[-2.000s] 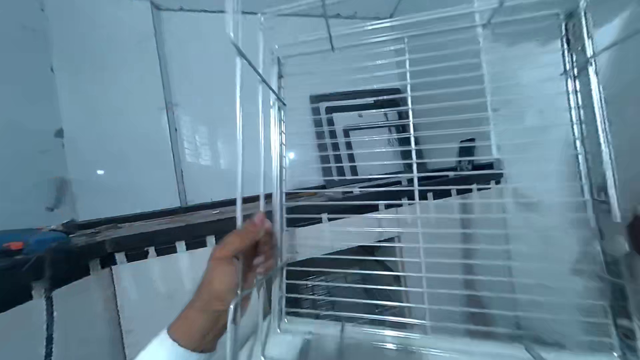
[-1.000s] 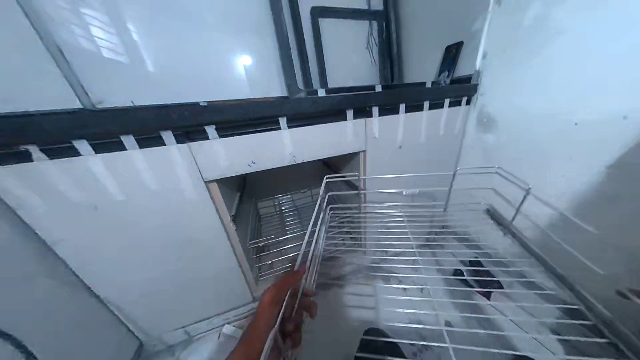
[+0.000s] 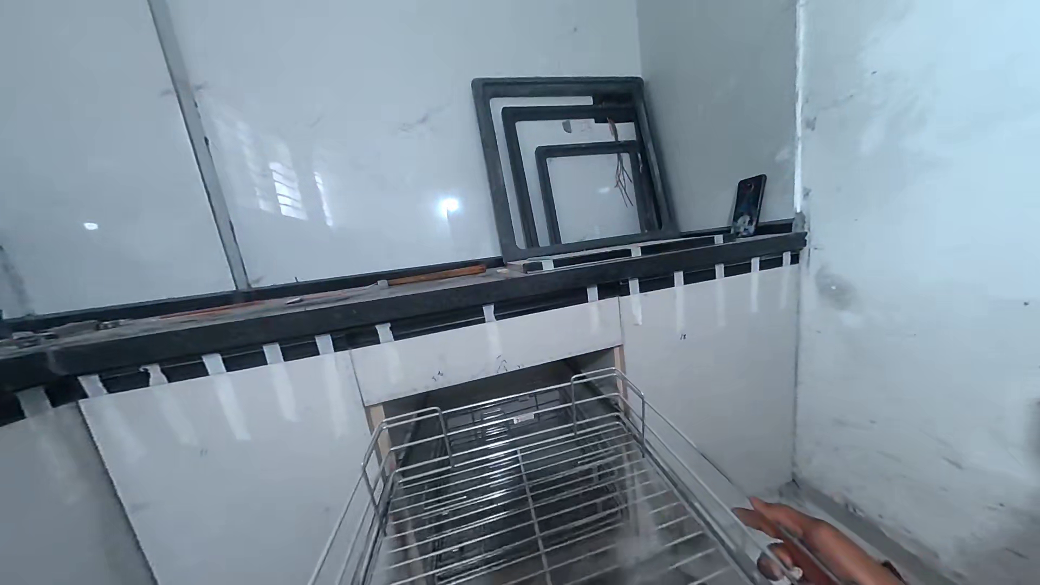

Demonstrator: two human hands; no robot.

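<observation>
A chrome wire pull-out basket [image 3: 528, 487] lies level before me, its far end at the mouth of the cabinet opening [image 3: 487, 382] under the counter. At the lower right, my right hand [image 3: 800, 540] grips the basket's right side rail, fingers curled around the wire. My left hand is out of view. Through the basket's bars more wire racking shows inside the cabinet, though how far the basket reaches into the opening is hard to tell.
Above runs a dark stone counter edge [image 3: 341, 314] with pale strips hanging below it. Nested black frames [image 3: 491, 171] lean on the wall, beside an upright phone [image 3: 748, 205]. A wooden-handled tool [image 3: 437, 275] lies on the counter. White panels [image 3: 227, 463] flank the opening; a wall [image 3: 918, 284] stands at the right.
The basket has come round from the right to in front of the cabinet opening. My left hand, earlier on its left side, has left the view; my right hand now shows on its right rail.
</observation>
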